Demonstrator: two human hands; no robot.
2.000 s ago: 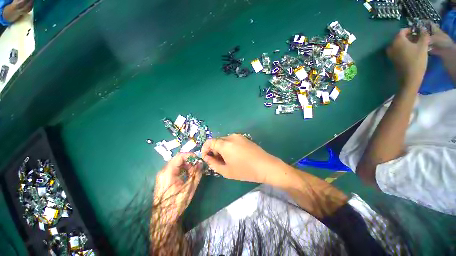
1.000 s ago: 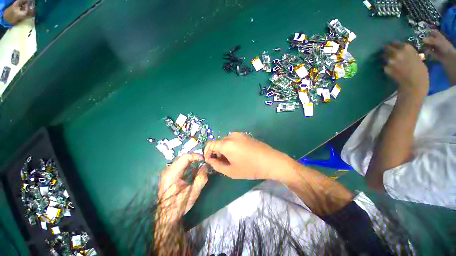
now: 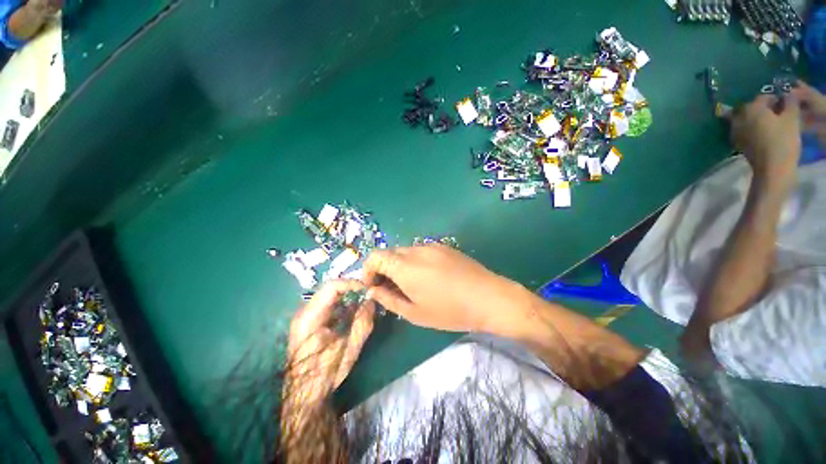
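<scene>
My left hand (image 3: 328,331) and my right hand (image 3: 426,285) meet at the fingertips near the bench's front edge. Between them is a small circuit board assembly (image 3: 356,296), mostly hidden by the fingers. My left hand holds it. My right thumb and forefinger are pinched at its upper end; whether they grip a separate small part cannot be seen. A loose pile of board assemblies with white cells (image 3: 337,237) lies just beyond my hands. A small heap of black parts (image 3: 426,109) lies farther away.
A larger pile of board assemblies (image 3: 552,122) with a green item (image 3: 638,121) lies right of centre. A black parts tray (image 3: 136,317) is at left. A coworker's hands (image 3: 770,127) work at right, near panelled boards (image 3: 770,20). Another person's hand (image 3: 36,18) shows upper left.
My hands stay together at nearly the same place, with small finger movements. The coworker's hands at right have moved right and come together; a board now lies beside them.
</scene>
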